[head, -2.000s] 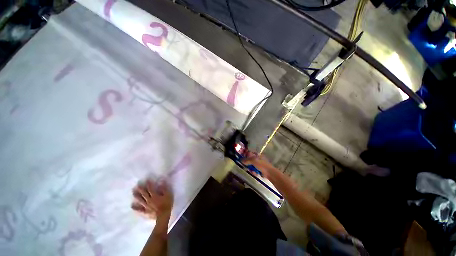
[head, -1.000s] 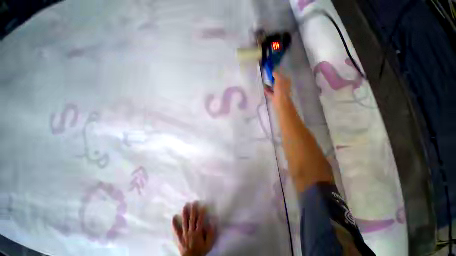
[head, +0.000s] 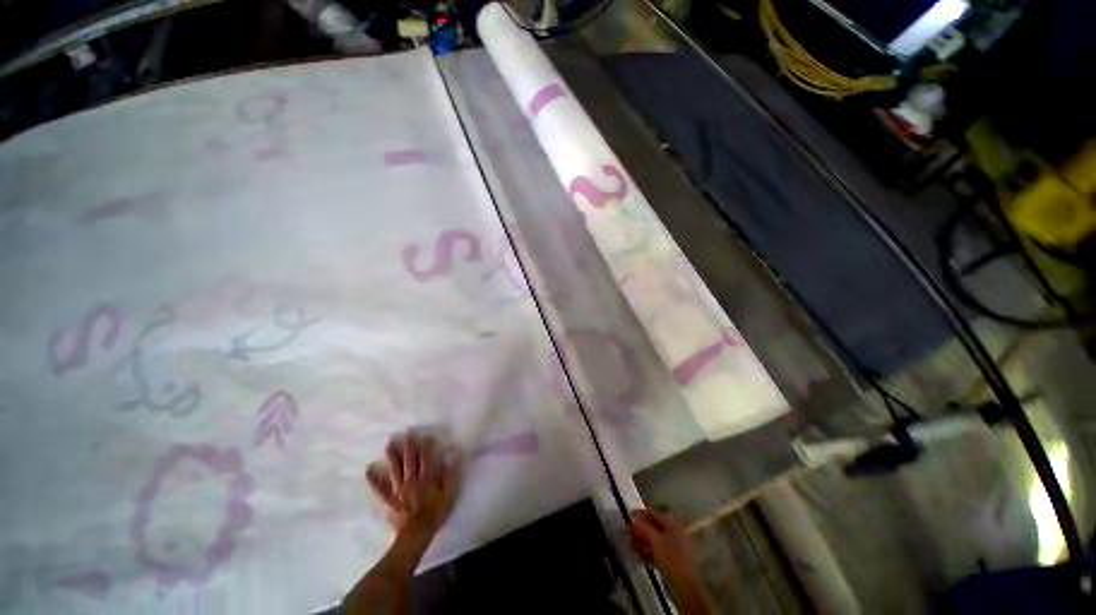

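Observation:
A wide white sheet [head: 325,360] with faint pink-purple shapes lies flat on the table. The end cutter rail [head: 547,310], a long straight bar with a dark slot, crosses it. A small blue and black cutter mechanism [head: 444,33] is at the rail's far end. My left hand [head: 412,483] lies flat on the sheet near its front edge, fingers spread, holding nothing. My right hand [head: 659,541] has its fingers curled on the rail's near end; its lower part is cut off by the picture's edge.
A white roll [head: 637,246] with pink marks lies right of the rail. Dark grey cloth [head: 781,204] lies beyond it. A long dark bar [head: 901,258] curves past at the right. Coiled yellow cable [head: 808,66] is at the upper right.
My right hand has let go of the cutter mechanism and is back at the rail's near end. The mechanism now stands at the far end. My left hand stays flat on the sheet.

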